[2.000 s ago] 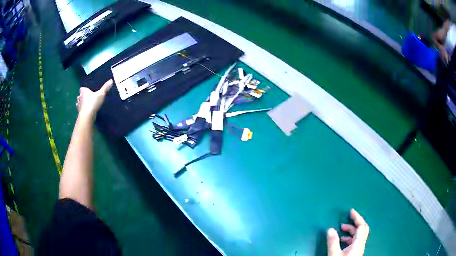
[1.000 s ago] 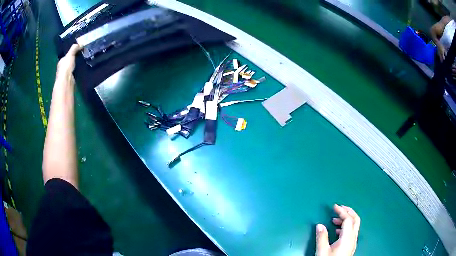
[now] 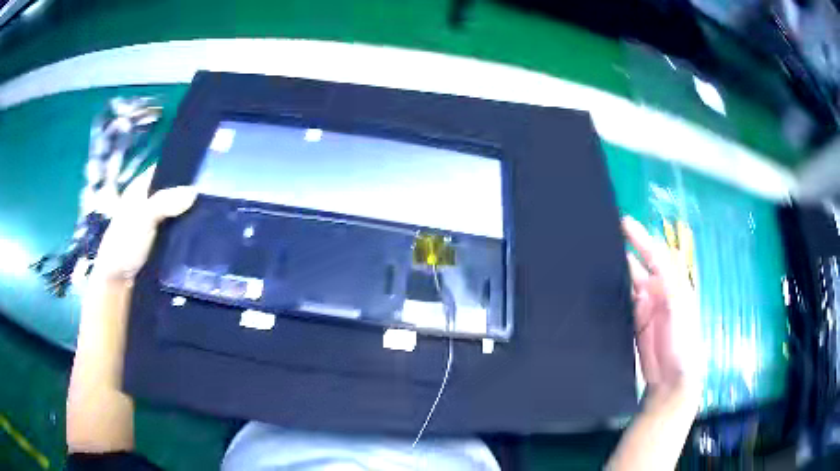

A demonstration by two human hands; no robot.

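A black work pad (image 3: 562, 276) lies in front of me with a display back cover (image 3: 313, 248) on it. The cover's upper half is silver-white, its lower half black. A yellow patch (image 3: 433, 250) sits on the cover's right part, and a thin pale wire (image 3: 446, 377) runs from it over the pad's near side. My left hand (image 3: 134, 225) grips the pad's left edge, thumb on top near the cover's left end. My right hand (image 3: 665, 308) is at the pad's right edge, fingers upright against or beside it; whether it grips is unclear.
A blurred cable bundle (image 3: 110, 166) lies left of the pad, behind my left hand. A clear ribbed component tray (image 3: 741, 304) with gold-yellow strips (image 3: 680, 241) is at the right. A pale ribbed strip (image 3: 368, 66) runs along the bench's far edge.
The view has turned right. A pad with a cover now lies centrally before me. My left hand is at its left edge and my right hand has come to its right edge.
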